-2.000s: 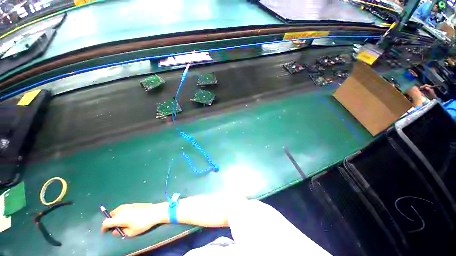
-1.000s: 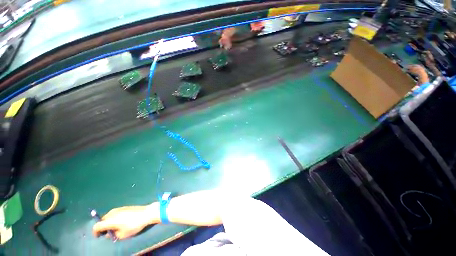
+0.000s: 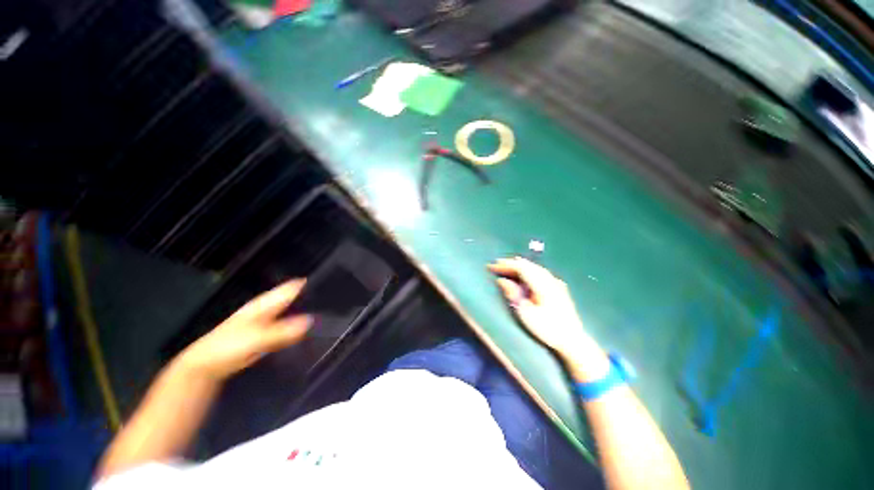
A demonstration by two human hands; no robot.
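Note:
My right hand (image 3: 544, 304), with a blue wrist band, is over the green mat near its front edge. Its fingers are curled around a dark pen, whose pale end (image 3: 537, 246) shows beyond them. My left hand (image 3: 244, 330) is blurred, below the bench edge, over the dark tray area. Its thumb and fingers are apart beside a dark rectangular shape (image 3: 347, 284); I cannot tell whether it holds this. Blurred green circuit boards (image 3: 767, 120) lie on the dark conveyor at the right.
Black-handled cutters (image 3: 436, 153) lie open beside a cream tape roll (image 3: 485, 143). Green paper (image 3: 431, 93), white paper (image 3: 390, 89) and a blue pen (image 3: 364, 74) lie farther up the mat. The blue coiled cord (image 3: 733, 373) lies at the right. A dark bulky object (image 3: 470, 29) is at the top.
The view has swung left, so the mat runs diagonally and the cardboard is out of view. My left hand has come into view. My right hand still has the pen.

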